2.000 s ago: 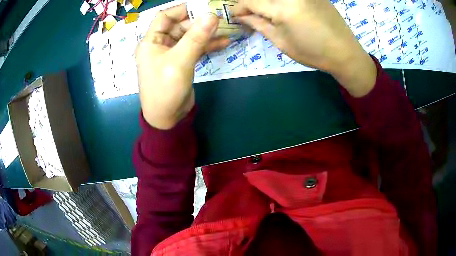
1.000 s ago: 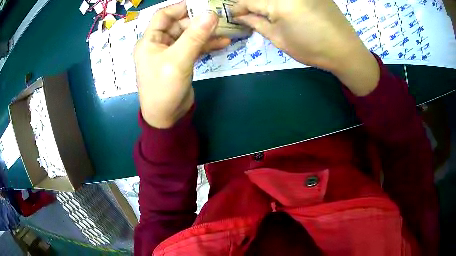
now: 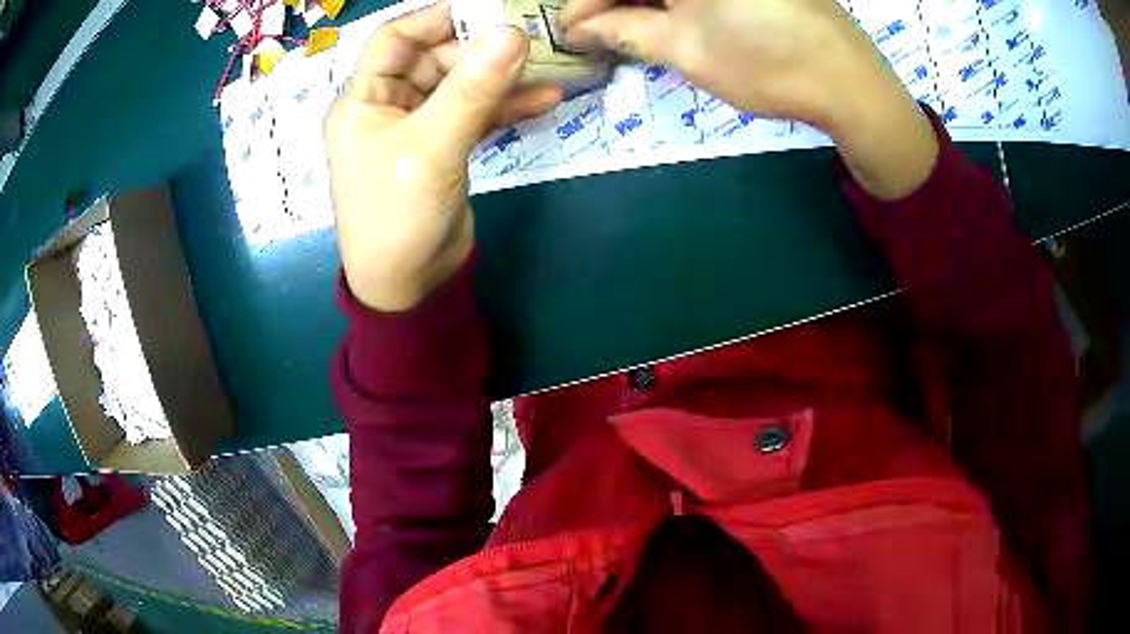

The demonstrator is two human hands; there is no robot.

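Observation:
My left hand (image 3: 415, 149) is shut on a cream plastic housing (image 3: 564, 72) at the top of the view, thumb on its near face. The housing is held above the adhesive pad sheet (image 3: 291, 155), which is white with blue 3M marks. A dark-edged cutout or part shows on the housing. My right hand (image 3: 744, 62) is at the housing's right side, its fingertips against the face near the dark edge. Whether those fingers pinch a small part cannot be told.
A tangle of wired components (image 3: 267, 22) with red wires and yellow ends lies beyond the sheet at upper left. An open cardboard box (image 3: 155, 334) with white scraps stands at left. The bench's pale edge runs in front of me.
Both hands and the housing sit slightly further left in the view. The right fingers have shifted a little on the housing's face. The left hand still holds it.

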